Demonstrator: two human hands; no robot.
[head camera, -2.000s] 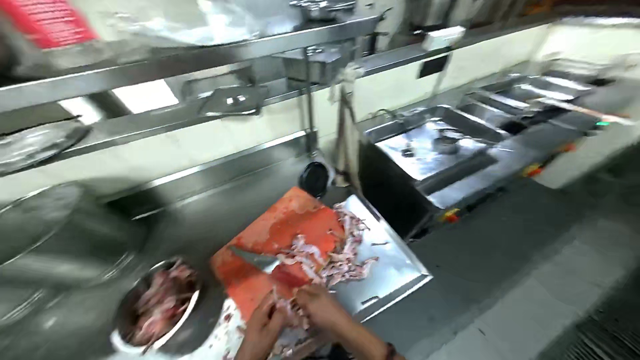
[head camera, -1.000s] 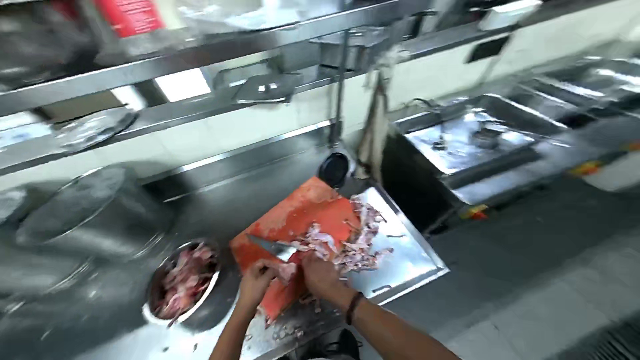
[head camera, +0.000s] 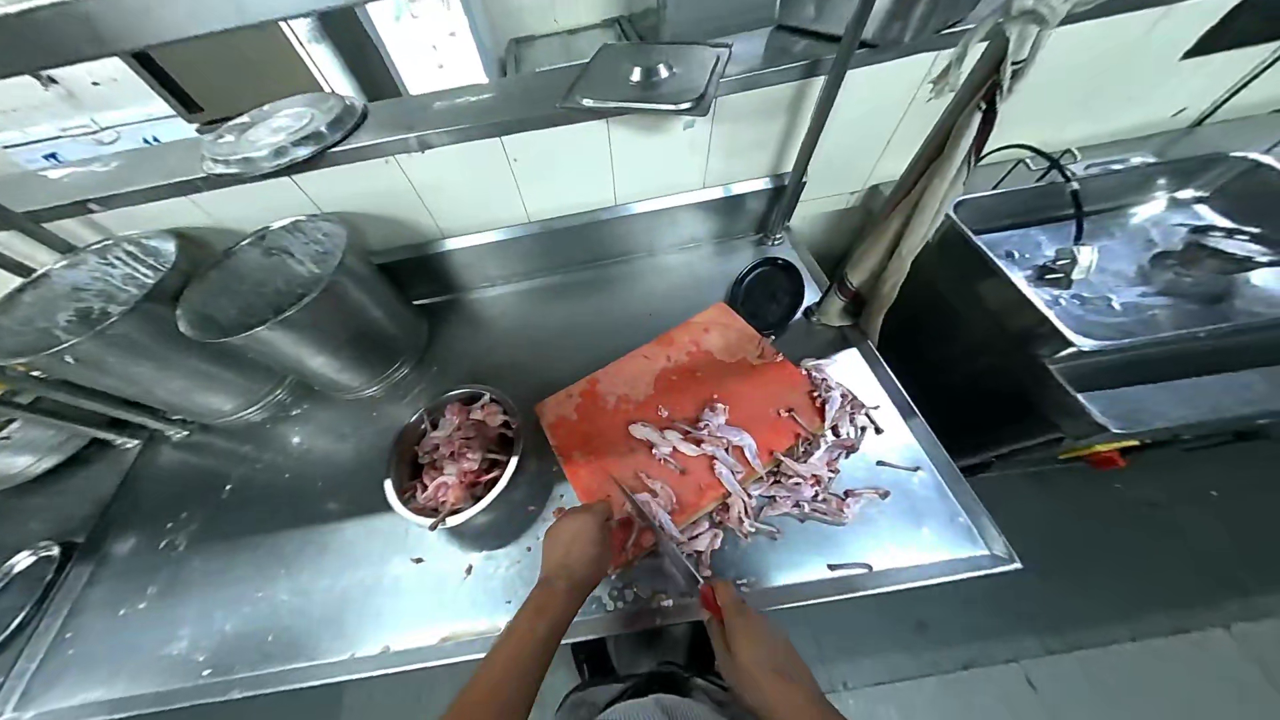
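My right hand (head camera: 745, 640) grips the red handle of a kitchen knife (head camera: 660, 532), whose blade points up and left over the near corner of a red cutting board (head camera: 620, 400). At the board's near left edge is my left hand (head camera: 580, 545), fingers curled near the blade tip and a piece of raw meat; whether it pinches the piece cannot be told. Raw meat pieces (head camera: 800, 485) lie across the board's right side and spill onto the steel. Left of the board, a steel bowl (head camera: 402, 455) holds more raw meat.
Two tall steel pots (head camera: 300, 310) stand at the back left of the steel counter (head camera: 280, 590). A round black lid or dish (head camera: 768, 295) sits behind the board, beside an upright post and a hanging cloth (head camera: 925, 210). To the right is a steel sink (head camera: 1110, 300). A shelf crosses above.
The knife, earlier across the middle of the board, is now at its near corner. My right hand has moved back toward the counter's front edge. The view has shifted and tilted.
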